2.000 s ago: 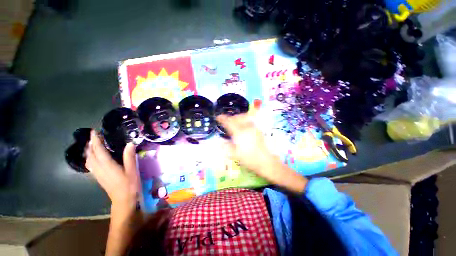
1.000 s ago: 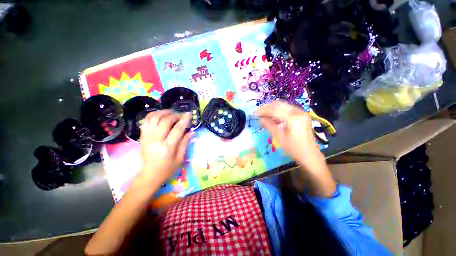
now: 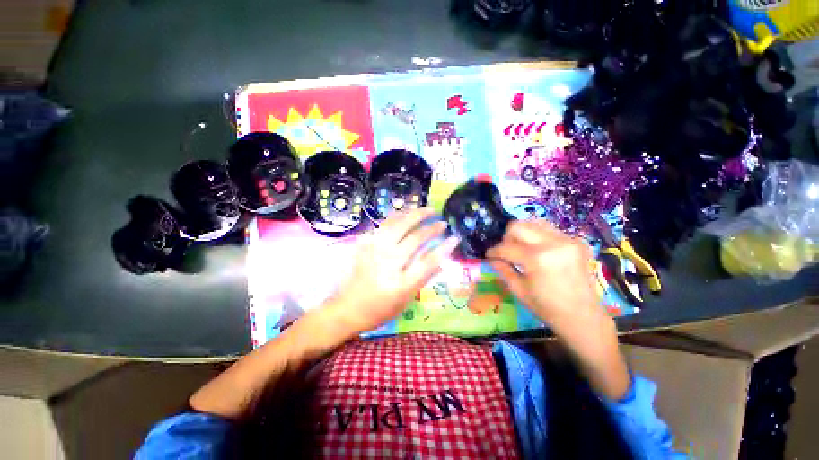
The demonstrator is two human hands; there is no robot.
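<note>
Several glossy black plastic parts, cup-like, stand in a curved row from the table onto the printed mat. One in the row (image 3: 332, 191) carries small yellowish dots; its neighbour (image 3: 265, 173) carries red ones. The rightmost black part (image 3: 474, 218), with pale blue dots, sits tilted between my hands. My right hand (image 3: 552, 269) pinches at its lower right edge. My left hand (image 3: 391, 269) is at its left side, fingers slightly apart and blurred; whether they grip it cannot be told. The fingertips' undersides are hidden.
The printed mat (image 3: 314, 99) lies on a dark green table. A purple spiky pile (image 3: 588, 180) and yellow-handled pliers (image 3: 639, 265) lie at its right. Behind is a black heap (image 3: 664, 81). A clear bag (image 3: 772, 234) lies far right, with a cardboard box (image 3: 687, 377) below the table edge.
The view has shifted. My left hand has moved right along the row from a middle part to the rightmost one. My right hand has closed in on that part, which is now tilted.
</note>
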